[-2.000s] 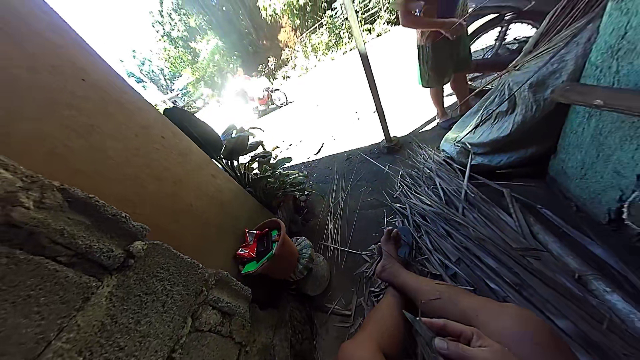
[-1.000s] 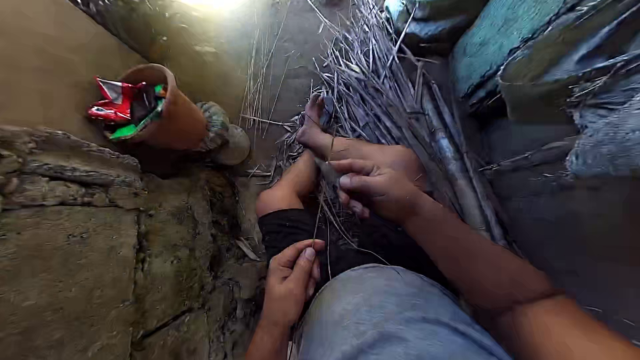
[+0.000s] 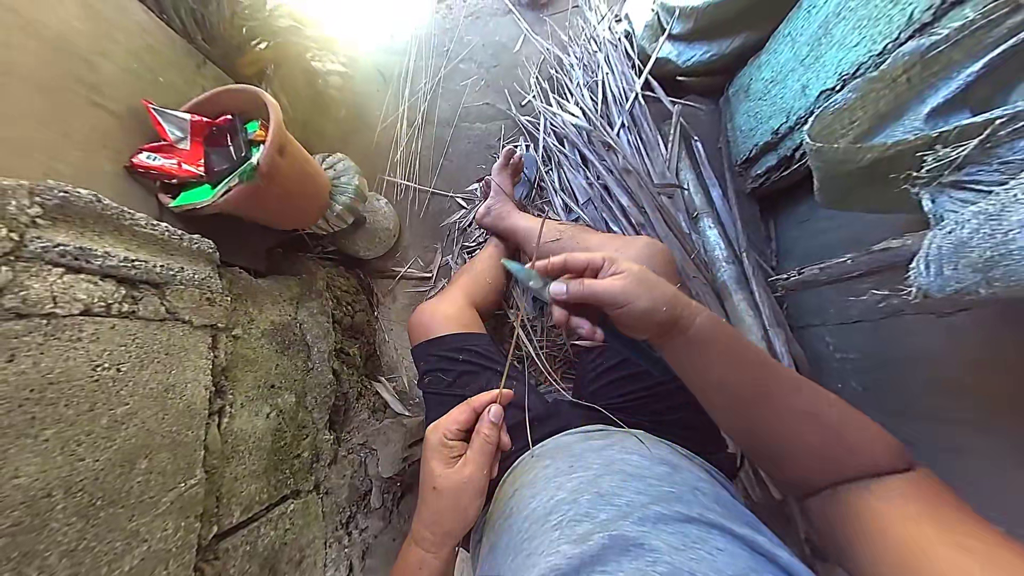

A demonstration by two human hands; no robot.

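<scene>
My left hand [image 3: 468, 452] pinches the lower end of a thin palm-leaf rib [image 3: 510, 358] between thumb and forefinger, above my lap. The rib runs up to my right hand [image 3: 612, 296], whose fingers are closed on a small knife; its short blade [image 3: 524, 278] points left and lies against or close beside the rib. Thin curled shavings [image 3: 552, 376] hang between my legs over the dark shorts. The knife's handle is hidden in my fingers.
A heap of dry palm fronds [image 3: 608, 144] lies beyond my right leg. At left stand a rough stone block wall [image 3: 104, 400] and an orange pot [image 3: 292, 180] of wrappers. Thin ribs [image 3: 424, 120] lie on the ground ahead. Sacks [image 3: 972, 216] are at right.
The view has swung down from the street to my lap. My left hand, out of view two seconds ago, now shows holding the rib. The knife stays in my right hand.
</scene>
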